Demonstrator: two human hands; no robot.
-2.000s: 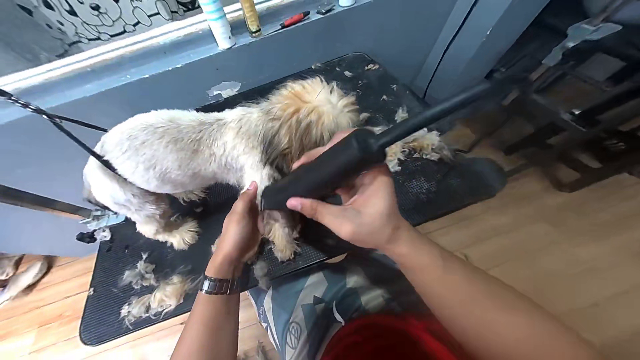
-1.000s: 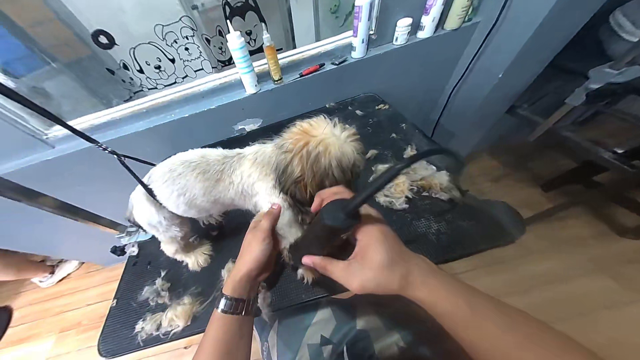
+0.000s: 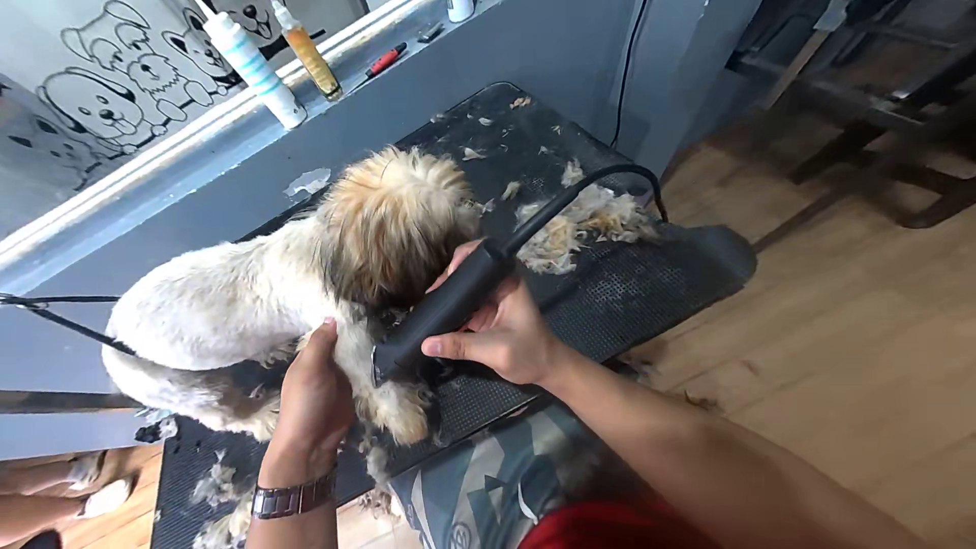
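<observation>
A small dog (image 3: 221,297), its body clipped short and its head shaggy, stands on a black textured grooming table (image 3: 625,305). In my right hand (image 3: 503,328) is a black corded electric clipper (image 3: 450,305); its blade end lies against the dog's front leg (image 3: 366,374), whose lower part is still fluffy. My left hand (image 3: 316,389) is at the back of that leg with the thumb up against the fur; its fingers are mostly hidden behind the leg, so their hold is not fully visible. A black strap (image 3: 69,324) loops around the dog's rear body.
Cut fur (image 3: 587,225) lies beyond the dog's head, and more fur (image 3: 217,488) near the left table end. On the ledge are a white bottle (image 3: 255,69), an amber bottle (image 3: 309,53) and a red-and-black tool (image 3: 386,59). Another person's feet (image 3: 103,496) show at lower left.
The clipper has tilted, its blade end now against the outer side of the front leg. The dog's head has turned farther away from the camera. The view has shifted closer.
</observation>
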